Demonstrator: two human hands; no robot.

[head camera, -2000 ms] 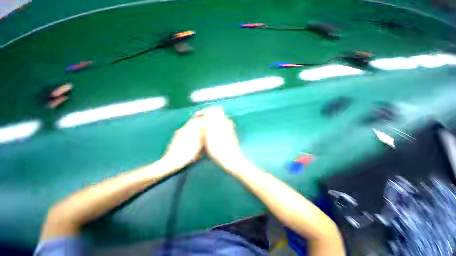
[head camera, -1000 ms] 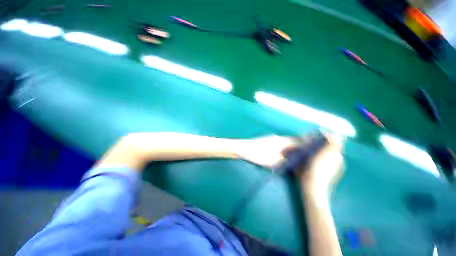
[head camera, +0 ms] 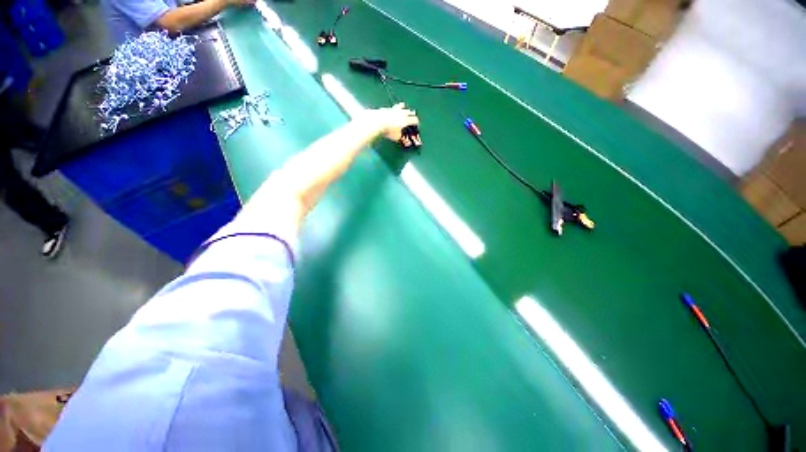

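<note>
My left hand (head camera: 394, 122) reaches out over the dark green belt, its fingers closed around a black battery clamp pair (head camera: 411, 137) with coppery jaw tips showing below the hand. A thin cord runs up from beside the hand. My right hand is out of the picture. Another clamp pair (head camera: 557, 210) lies on the belt, its lead running to a blue-and-red plug (head camera: 473, 127). A black clamp (head camera: 368, 64) with a lead and plug (head camera: 455, 86) lies just beyond my hand.
A black tray (head camera: 75, 132) with a silver-white metal heap (head camera: 150, 75) stands on blue crates (head camera: 159, 194) at left. Loose metal pieces (head camera: 246, 115) lie on the ledge (head camera: 389, 327). More plugs (head camera: 695, 311) lie lower right. Another person's arm (head camera: 190, 15) shows at top left. Cardboard boxes (head camera: 619, 53) stand behind.
The view has swung left. My hands were together around a dark clamp over the ledge; now my left arm is stretched over the belt and my right hand has left the picture.
</note>
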